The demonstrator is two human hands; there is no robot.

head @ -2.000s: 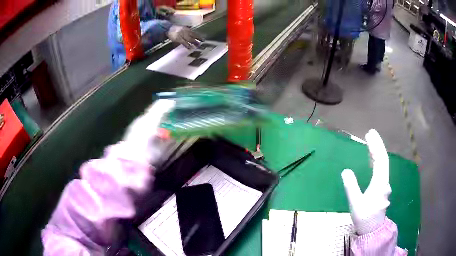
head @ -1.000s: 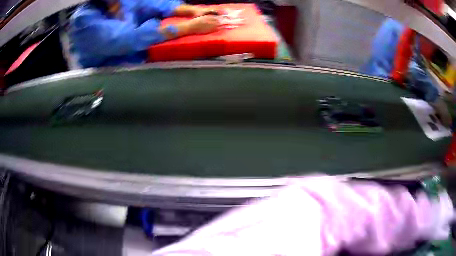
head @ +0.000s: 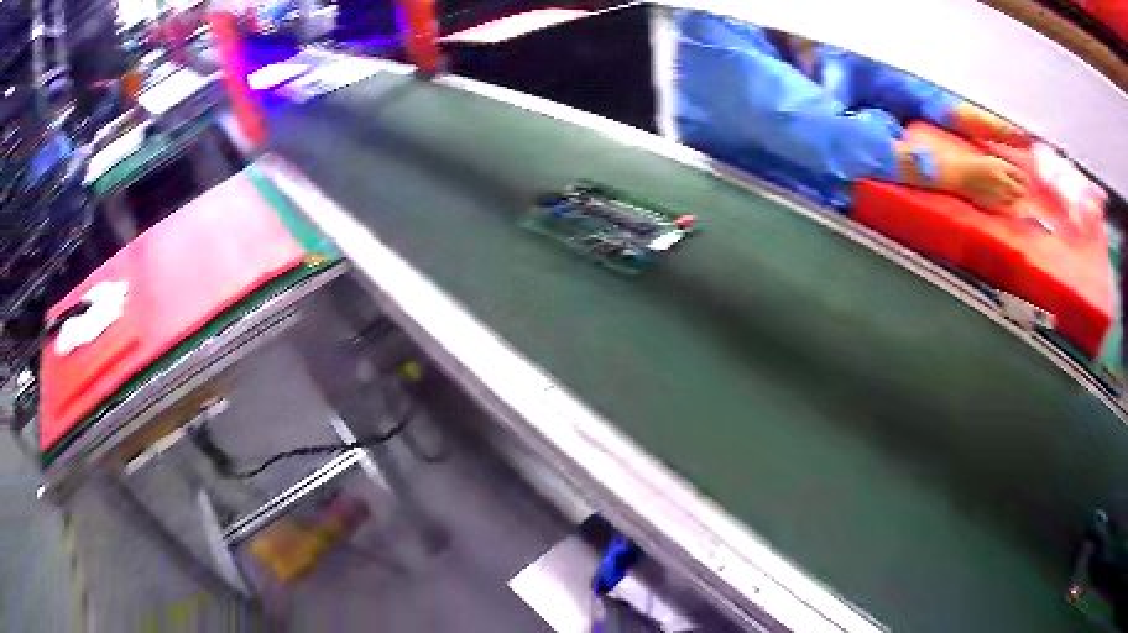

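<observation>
A green assembled circuit board (head: 609, 228) lies on the dark green conveyor belt (head: 520, 291), upper middle of the view, parts side up, with a small red part and a white block at its right end. Part of another board (head: 1091, 563) shows at the lower right edge of the view, cut off and blurred. Neither of my hands is in the picture.
A person in blue sleeves (head: 773, 111) sits across the belt, bare hands on a red-covered surface (head: 990, 235). A red-covered table (head: 173, 297) stands left of the belt. A metal stool frame (head: 291, 495) and white paper (head: 557, 584) are below. Red-wrapped posts (head: 238, 80) stand behind.
The view has swung left along the belt. My pink sleeve, seen at the lower right before, has left the picture. The tray, the sheet and the mat, seen earlier, are out of view.
</observation>
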